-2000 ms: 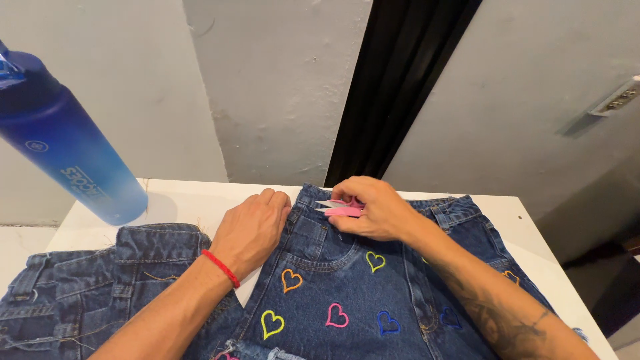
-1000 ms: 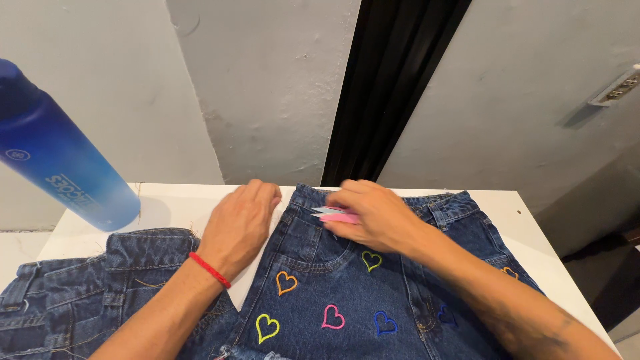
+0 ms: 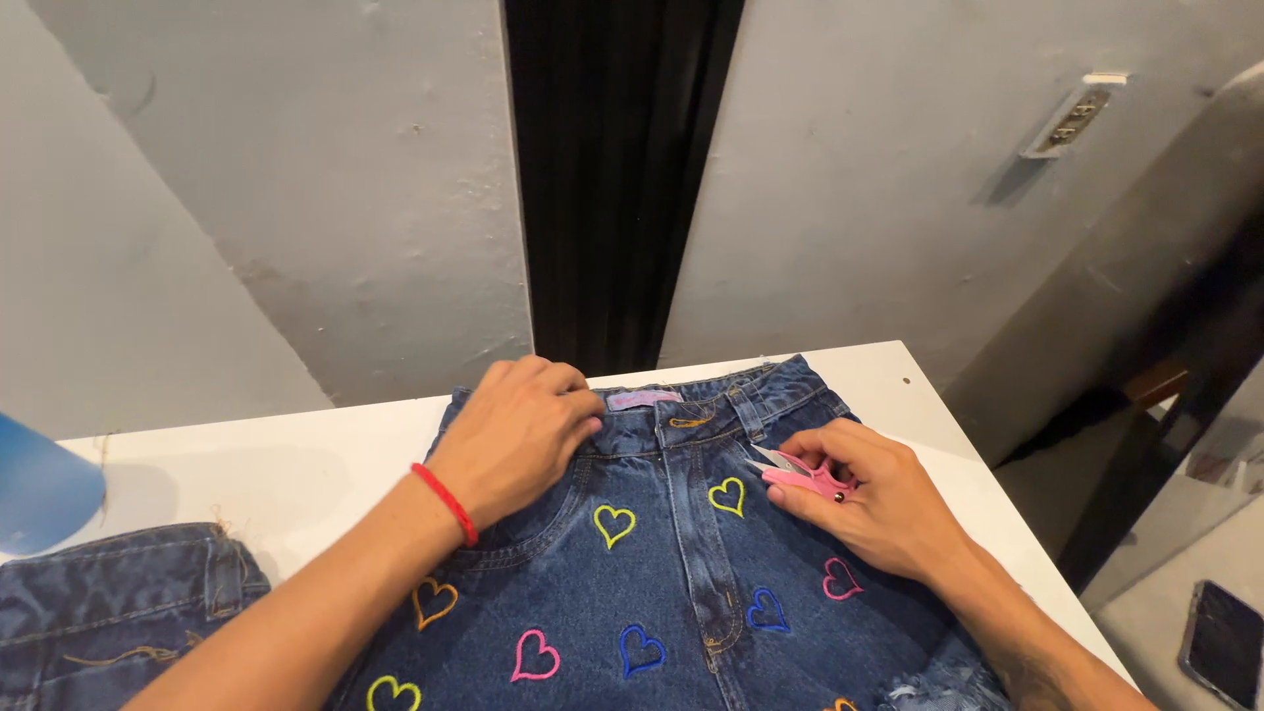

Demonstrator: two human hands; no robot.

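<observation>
Blue denim shorts (image 3: 632, 573) with embroidered hearts in several colours lie front up on the white table. My left hand (image 3: 518, 430) rests at the waistband on the left, its fingers curled over the edge beside a pink label (image 3: 644, 398); whether it pinches the cloth cannot be told. My right hand (image 3: 859, 494) holds pink thread snips (image 3: 805, 474), their two blades apart and pointing left over the denim below a belt loop (image 3: 748, 413). An orange-stitched buttonhole (image 3: 691, 421) shows at the front of the waistband.
Another denim garment (image 3: 109, 602) with loose threads lies at the left. A blue bottle (image 3: 44, 484) stands behind it, partly out of view. Grey walls rise behind the table (image 3: 908, 395), with a socket (image 3: 1076, 117) at the right. A phone (image 3: 1224, 632) lies at lower right.
My right hand has moved right along the waistband with the snips, and my left hand now lies over the waistband rather than at its left edge. The view has shifted to the right.
</observation>
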